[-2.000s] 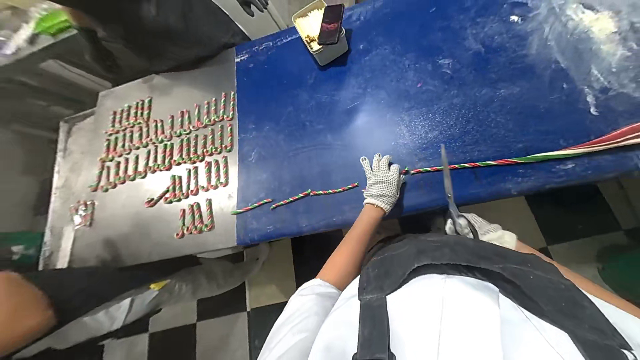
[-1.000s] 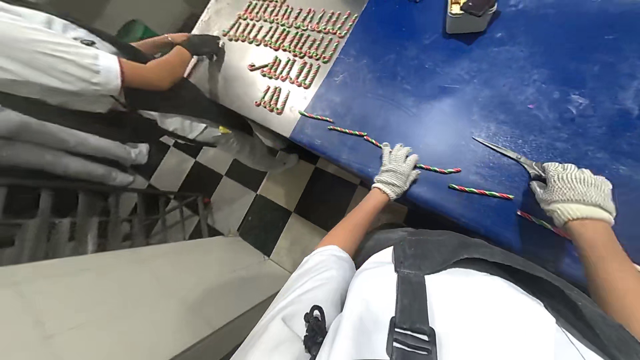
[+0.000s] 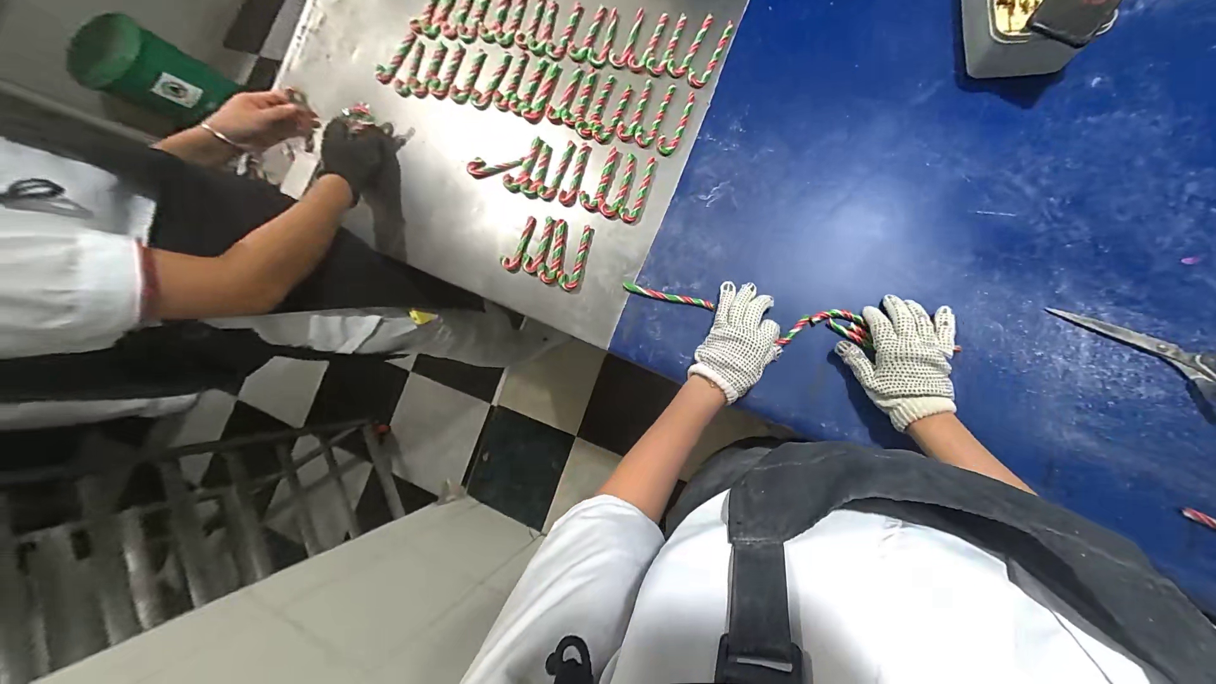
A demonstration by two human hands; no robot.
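My left hand, in a dotted white knit glove, lies palm down over striped candy sticks at the near edge of the blue table. One red, green and white candy stick reaches left from under it to the metal table. My right hand, gloved alike, rests on a small bunch of candy sticks between the hands; its fingers are spread. What lies beneath both palms is hidden. Metal scissors lie on the blue table to the right, not touched by my hands.
Rows of hooked candy canes lie on the metal table. A co-worker's gloved hand and bare hand work at its far-left side. A grey container stands at the blue table's top right. Another candy piece lies far right.
The long striped rope beside my hands was in pieces one second ago. My right hand has let go of the scissors and moved left onto the candy sticks, which are now bunched together.
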